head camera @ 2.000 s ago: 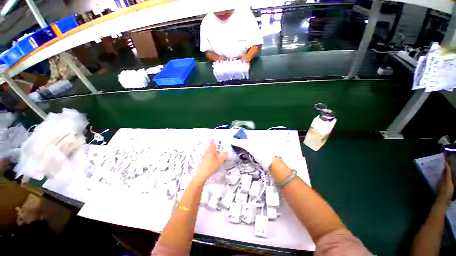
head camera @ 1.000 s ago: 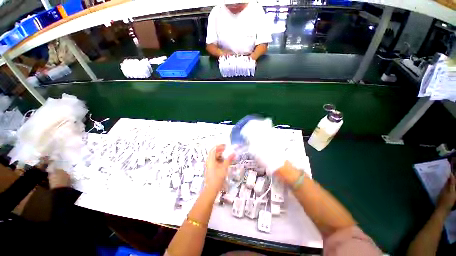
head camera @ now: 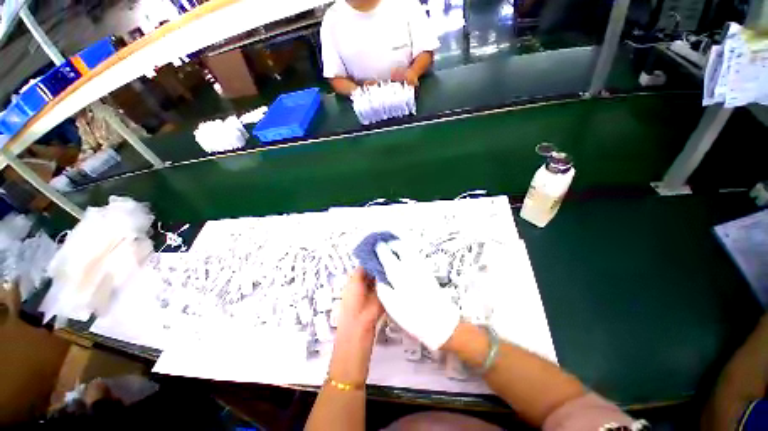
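My right hand (head camera: 418, 301), in a white glove, holds a dark blue-grey cloth (head camera: 376, 256) over the middle of the white sheet (head camera: 240, 341). My bare left hand (head camera: 360, 301) is just below and touching the cloth. Its fingertips are hidden, and I cannot tell what it holds. White corded units (head camera: 410, 347) lie partly hidden under my right hand and wrist. A wide layer of thin white cables and small white units (head camera: 278, 269) covers the sheet to the left, and more cables lie to the right of the glove.
A cream bottle (head camera: 547, 192) stands beyond the sheet's right corner. Cloudy plastic bags (head camera: 105, 257) are heaped at left. Across the line are a blue tray (head camera: 287, 114), upright white parts (head camera: 383, 101) and a person (head camera: 375, 42). Paper (head camera: 749, 244) and an arm show at right.
Both hands have moved down and slightly left. The cloth has swung down and is now bunched against the left fingers. The neighbour's arms at left have drawn back. The view has shifted.
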